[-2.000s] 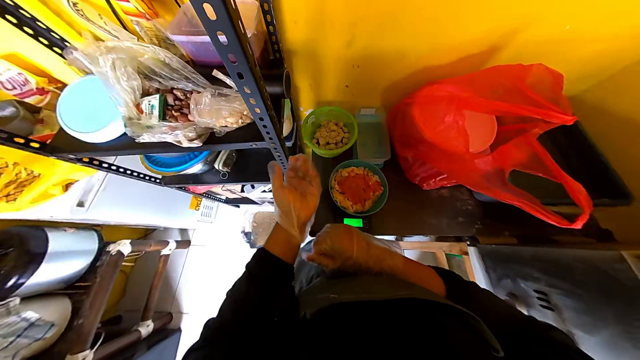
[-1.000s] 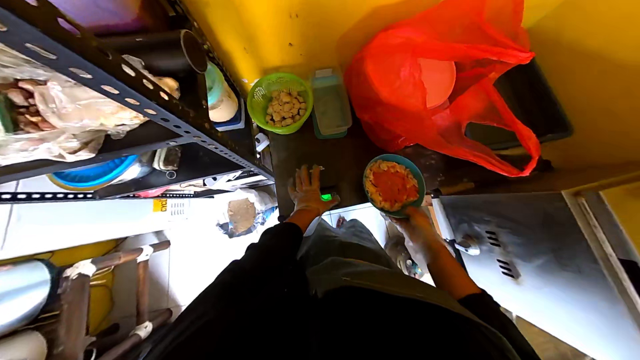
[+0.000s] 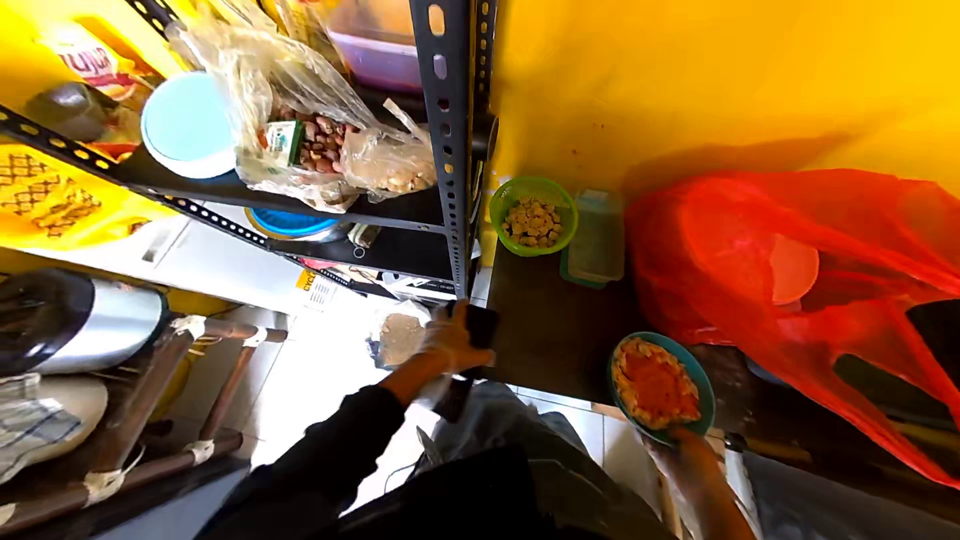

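Observation:
My left hand [image 3: 454, 345] grips a dark, flat object [image 3: 480, 330], perhaps a kitchen scale, off the counter's left edge beside the shelf post. My right hand [image 3: 691, 452] holds the near rim of a teal bowl [image 3: 701, 375], where a red sauce or paste [image 3: 654, 386] lies on pale pieces of food. Toward the wall, a green plastic basket [image 3: 517, 193] contains light brown chunks [image 3: 532, 223]. Touching or close to its right side is a lidded clear container [image 3: 596, 244] with a green base.
A black slotted-metal shelf [image 3: 442, 150] rises at the left with bags and tubs. A large red plastic bag [image 3: 720, 247] covers the counter's right part. Below left are a brown-framed rack [image 3: 142, 390] and, on the floor, a plastic bag [image 3: 401, 337] with brown contents.
Two seconds ago the teal bowl stood near the green basket; now it is farther right, in my right hand. My left hand has moved from the small green display, taking the dark object leftward.

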